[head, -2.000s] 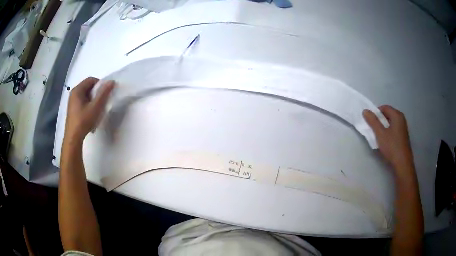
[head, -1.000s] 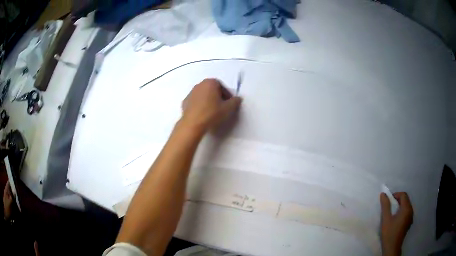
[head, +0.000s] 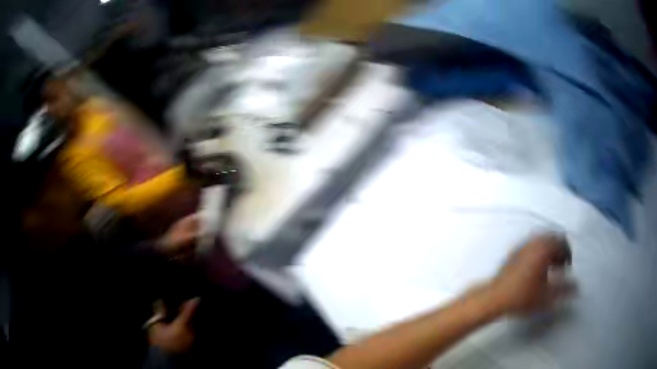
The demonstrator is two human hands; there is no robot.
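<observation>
The frame is strongly blurred. My left hand is at the right, over the white-covered table, with its forearm coming from the bottom edge. Its fingers look curled, but the blur hides whether anything is between them. A faint line shows on the white surface above the hand. My right hand is out of the picture. The curved strips cannot be made out.
Blue cloth lies at the upper right. A grey strip borders the table's left side. Beyond it, a neighbouring table holds dark scissors-like loops. At the left are another person's hands and a person in yellow.
The view has swung left, so the neighbouring table and people show more. My right hand and the strips have left clear view. My left hand now appears farther right in the picture.
</observation>
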